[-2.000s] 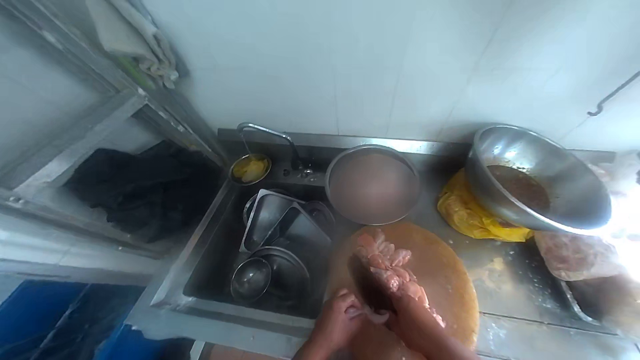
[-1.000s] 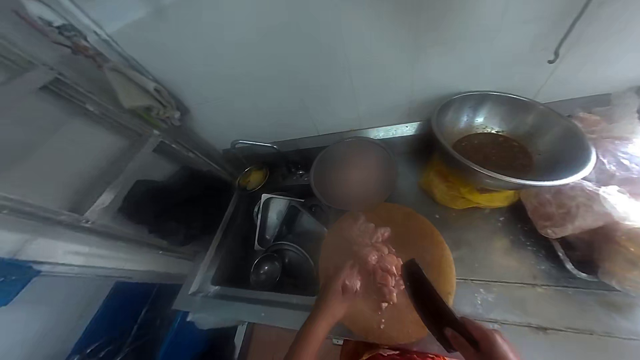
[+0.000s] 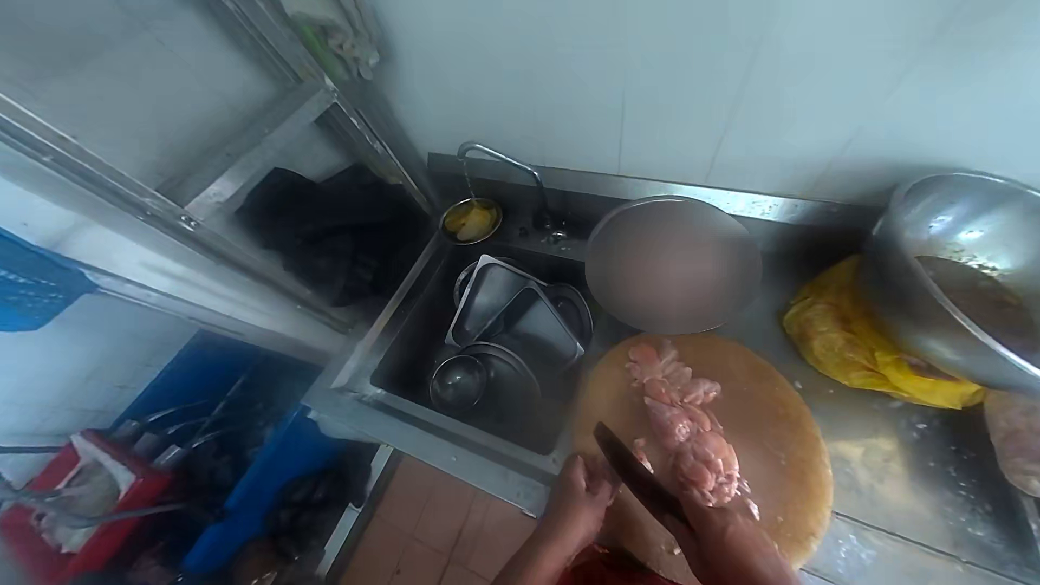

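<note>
Cut pieces of raw meat (image 3: 686, 414) lie in a heap on a round cutting board (image 3: 780, 439). My right hand (image 3: 727, 540) grips a knife with a broad dark blade (image 3: 638, 479), just left of the heap; its handle is hidden by the fingers. At the board's left edge is my left hand (image 3: 583, 487), fingers curled beside the blade; whether it pinches a small piece cannot be told. Behind the board stands a round metal bowl (image 3: 673, 264) whose contents are blurred.
Metal pans (image 3: 520, 317) and a round bowl (image 3: 459, 382) lie in the sink at left, below a tap (image 3: 504, 154). A small bowl with yellow pieces (image 3: 471, 221) sits behind it. At right, a large steel bowl (image 3: 959, 276) of brown liquid adjoins a yellow bag (image 3: 845, 341).
The knife has moved from the right of the meat to its left side. My left hand has come away from the heap to the board's left edge. The view has swung left.
</note>
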